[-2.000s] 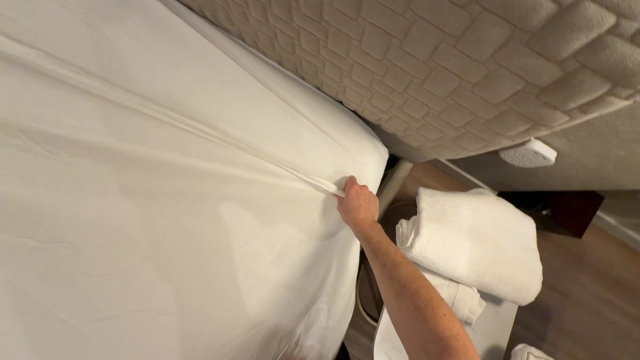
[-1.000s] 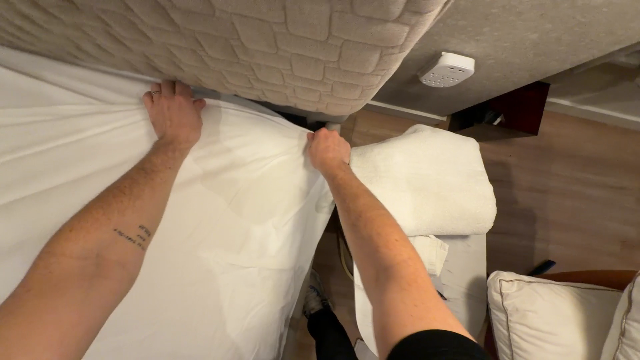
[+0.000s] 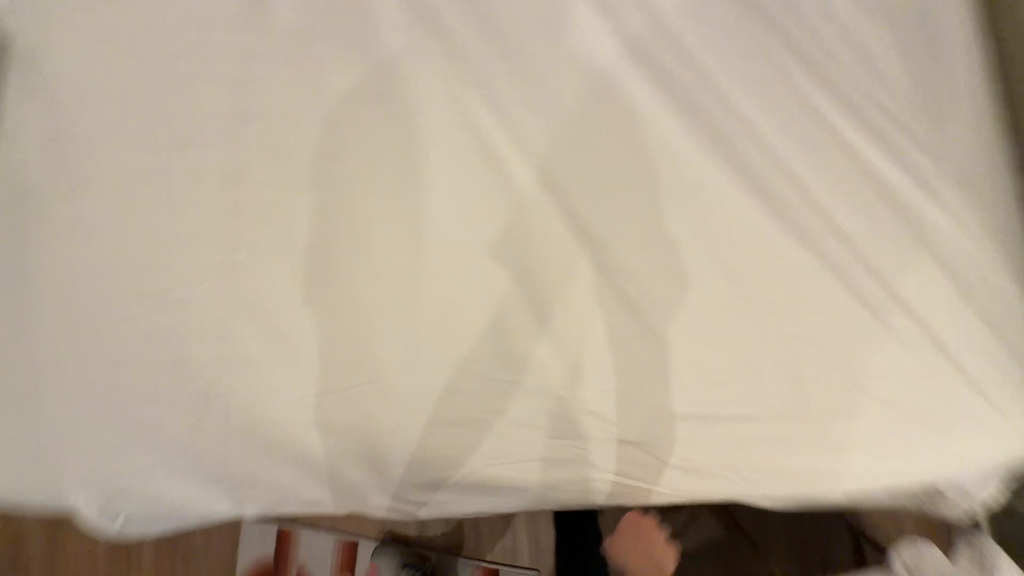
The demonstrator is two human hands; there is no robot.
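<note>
A white sheet (image 3: 496,320) covers the bed, with long diagonal folds at the upper right and shadows across its middle. Below the bed's near edge, my right hand (image 3: 640,544) shows as a blurred shape beside a dark trouser leg (image 3: 578,542); its fingers are not clear, and no held thing can be made out. At the bottom left, a blurred reddish patch may be part of my left hand, mostly cut off by the frame.
Wooden floor (image 3: 160,548) shows below the bed's near edge. A flat item with red and white stripes (image 3: 316,552) lies there, by what looks like a shoe (image 3: 400,558). White cloth (image 3: 920,556) is at the lower right.
Both hands have left the sheet by the padded headboard, where they were one second ago. The view has swung away to the near side of the bed.
</note>
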